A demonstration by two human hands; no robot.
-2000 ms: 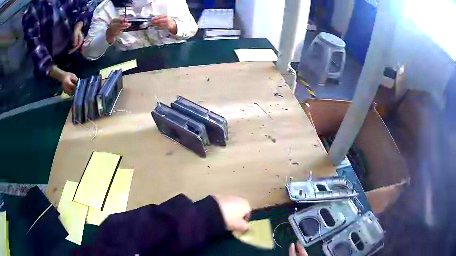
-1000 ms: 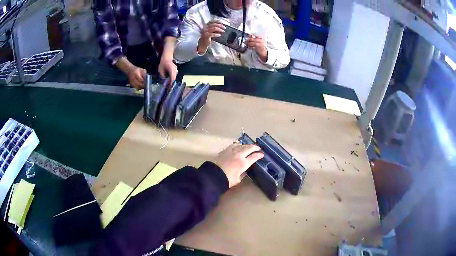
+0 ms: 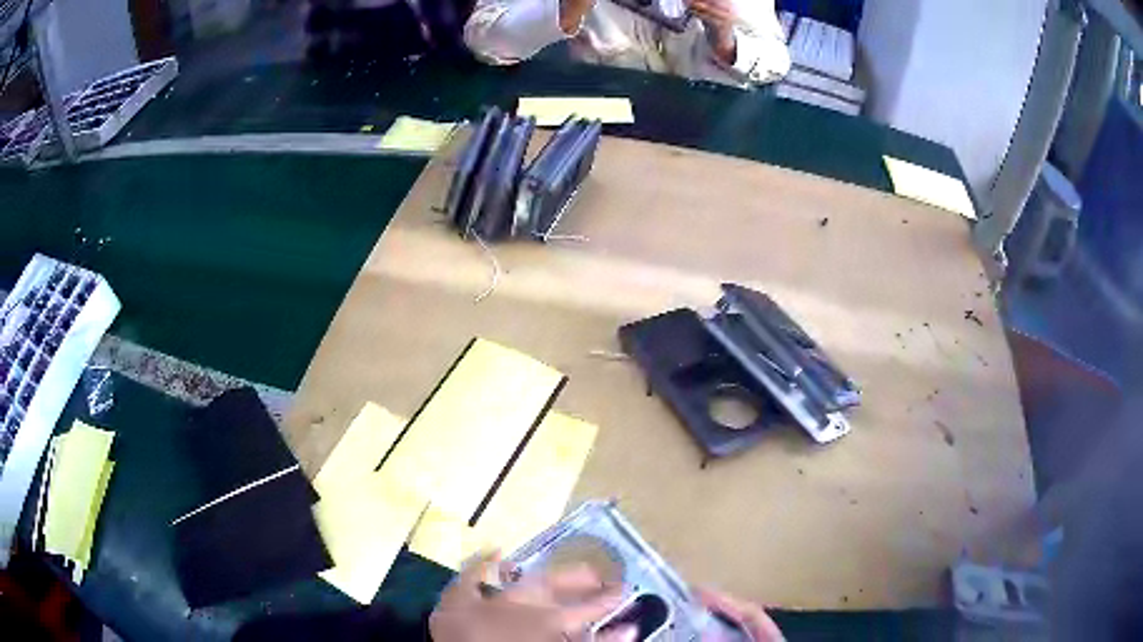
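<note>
My left hand [image 3: 514,608] and my right hand [image 3: 742,615] hold a grey housing [image 3: 610,527] between them at the bottom edge, partly cut off. My left fingers lie across its round and oval openings. On the board [image 3: 902,314], one black housing [image 3: 702,376] lies flat, its round opening showing. Other housing parts [image 3: 783,357] lean against it. Farther back, several housings [image 3: 495,169] stand on edge with pale wires trailing.
Yellow sheets [image 3: 483,408], some with black strips, lie in front of me. Black sheets [image 3: 245,502] and a white pocketed tray [image 3: 57,339] are at left. A person in white [image 3: 627,38] holds a device at the back. Blurred grey parts [image 3: 996,589] sit bottom right.
My left hand has left the middle housings and is now on a grey housing near me. One middle housing now lies flat. The plaid-sleeved person's hands are gone from the back housings. The view has shifted.
</note>
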